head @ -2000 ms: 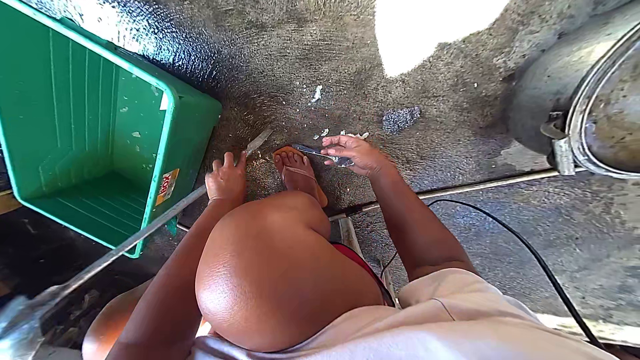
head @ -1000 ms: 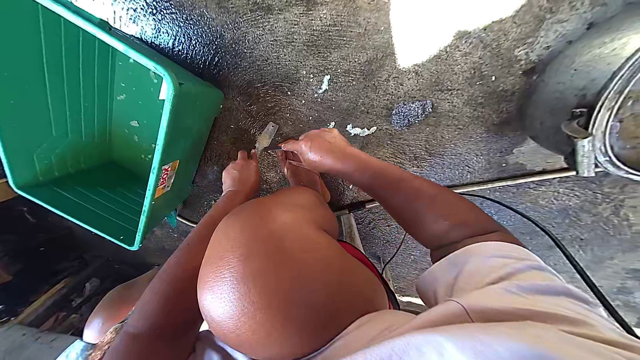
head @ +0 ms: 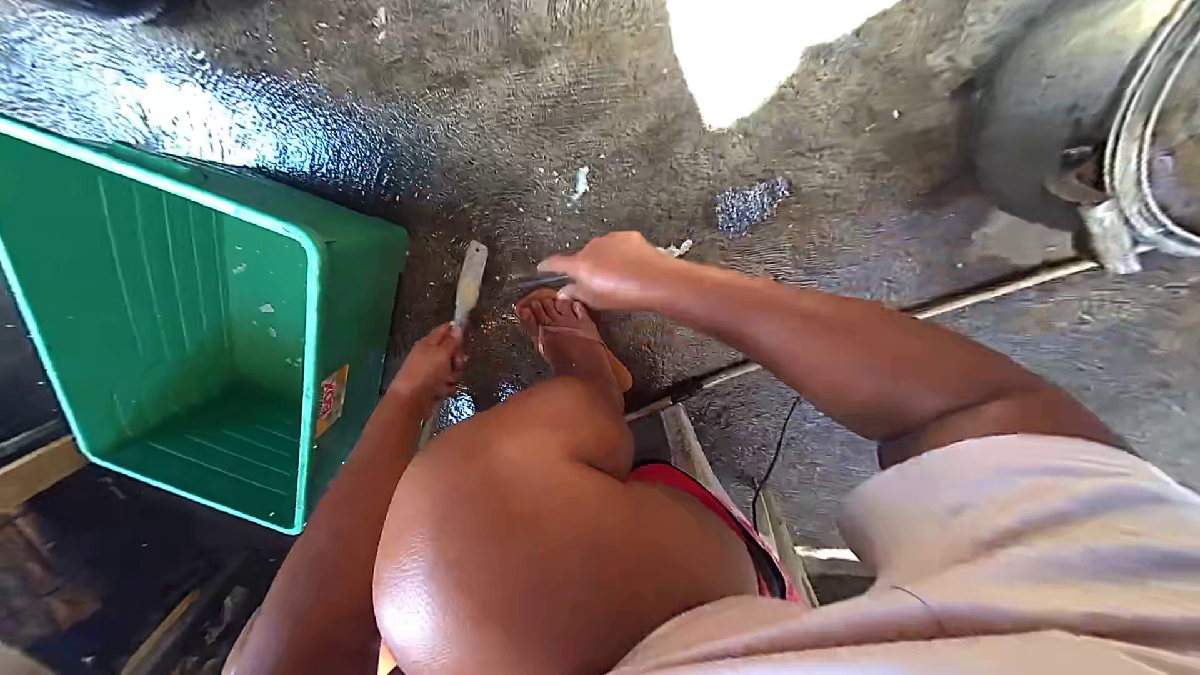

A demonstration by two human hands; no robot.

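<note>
My left hand (head: 433, 364) is closed on a pale, flat tool (head: 472, 281) that looks like a handle or blade with a small hole at its end; its other end is hidden by my fist. Close to my toes, my right hand (head: 605, 270) grips a dark, narrow tool, perhaps a knife (head: 546, 280), blurred and partly covered by the fingers. A gap lies between the two tools. My foot in a thong sandal (head: 562, 333) rests on the wet floor just below the right hand.
A green plastic bin (head: 361, 281) lies on its side at the left. At the right stands a large metal pot (head: 1031, 122). A pole (head: 994, 281) crosses the concrete floor, with a thin cable (head: 778, 450) near it. A grey scouring pad (head: 752, 204) and white scraps (head: 579, 186) lie ahead.
My right hand was apart from the left two seconds ago, came close to the left hand's tool, and is now apart from it again. The long rod beside my left arm no longer shows.
</note>
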